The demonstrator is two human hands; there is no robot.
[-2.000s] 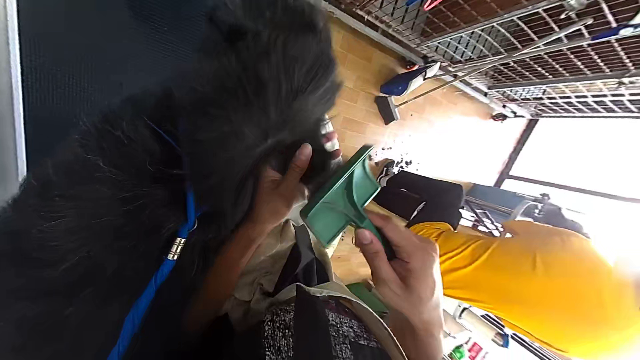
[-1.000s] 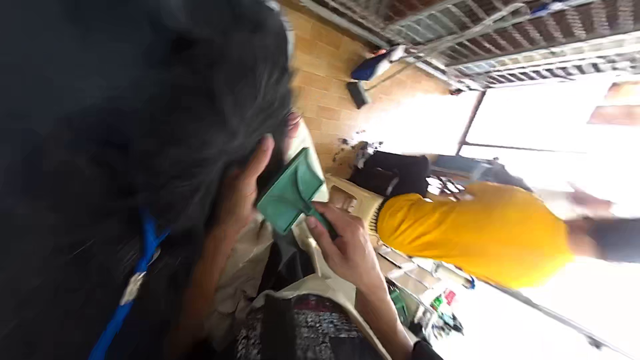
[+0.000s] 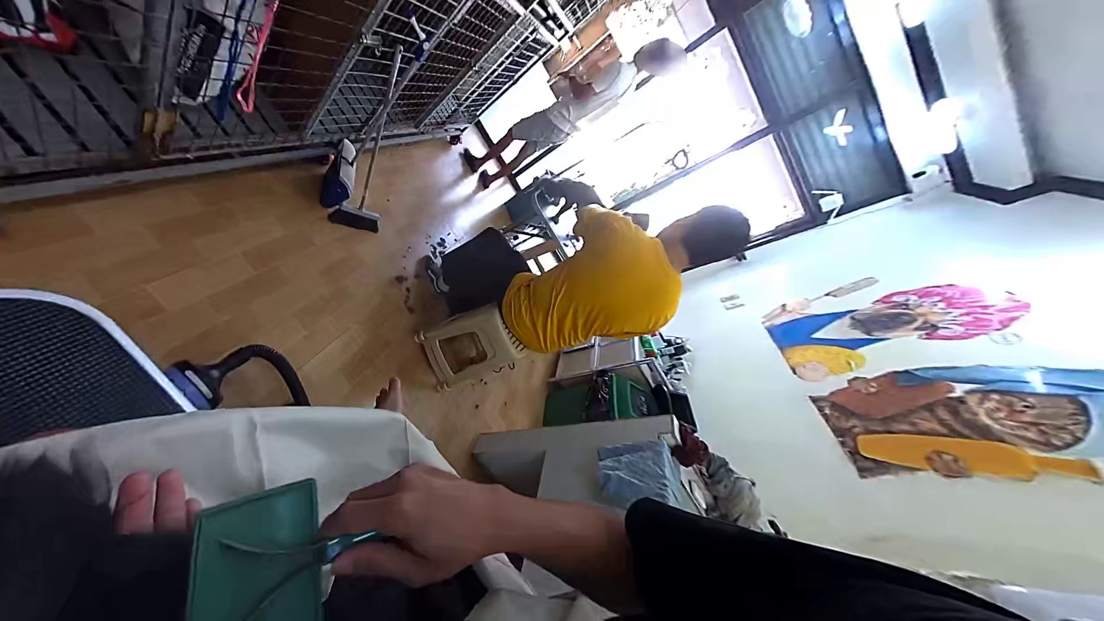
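My right hand (image 3: 423,526) is closed round the handle of a green slicker brush (image 3: 259,552), whose broad back faces the camera. Fingers of my left hand (image 3: 155,502) show beside the brush head at lower left; its palm is hidden, so its hold cannot be told. Dark, blurred fur (image 3: 69,548) lies next to these fingers, most of the black animal being out of view. Pale cloth (image 3: 285,440) spreads over my lap behind both hands.
A black mesh-textured table (image 3: 69,371) with a pale rim stands at left, near a black hose (image 3: 267,358). Beyond are a person in yellow (image 3: 604,285) on a beige plastic stool (image 3: 466,349), a broom (image 3: 354,217), wire cages (image 3: 285,69) and another person (image 3: 561,116).
The view has swung strongly away from the black animal, which filled the left side before. The green brush stays in my right hand. Its blue leash, seen earlier, is out of view.
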